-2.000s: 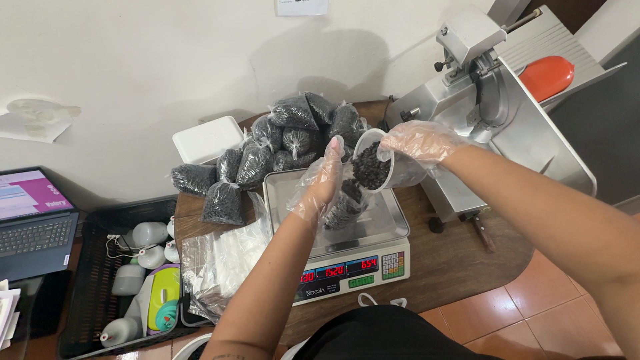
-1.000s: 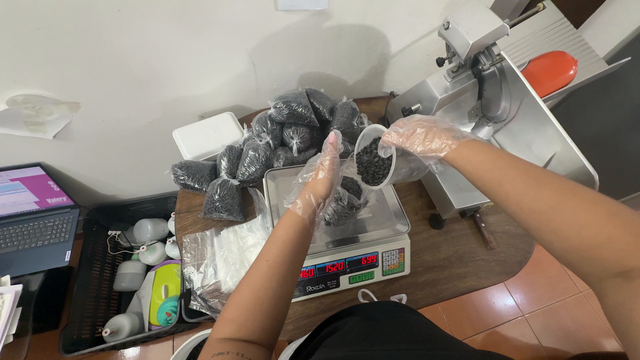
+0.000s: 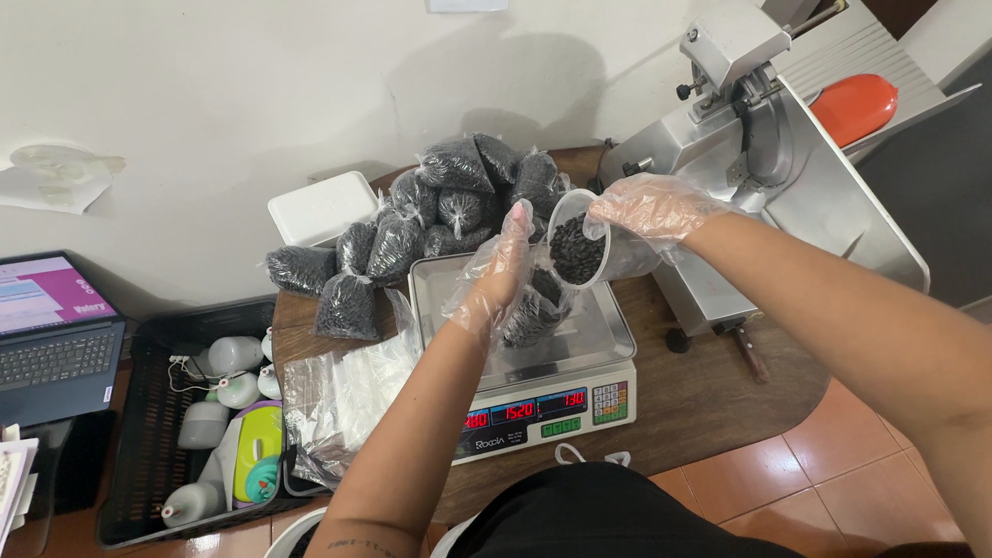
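Observation:
My right hand [image 3: 659,209], in a clear plastic glove, grips a translucent plastic cup [image 3: 620,252] by its rim. The cup lies tilted on its side, with black beans [image 3: 577,249] at its mouth. My left hand [image 3: 496,283], gloved likewise, holds the edge of a clear plastic bag [image 3: 535,314] partly filled with black beans. That bag rests on the steel pan of a digital scale [image 3: 597,341], just below the cup's mouth. Red digits glow on the scale's front. Behind the pan, several tied bags of black beans [image 3: 457,167] are piled up.
Empty plastic bags [image 3: 349,395] lie left of the scale, a white foam tray [image 3: 322,209] behind them. A metal slicer [image 3: 697,147] stands at right, a knife handle [image 3: 750,355] beside it. A black crate [image 3: 194,318] with bottles and a laptop [image 3: 58,341] are at left.
The reading on the scale has changed. Both hands keep nearly the same places, with the cup still tilted over the bag.

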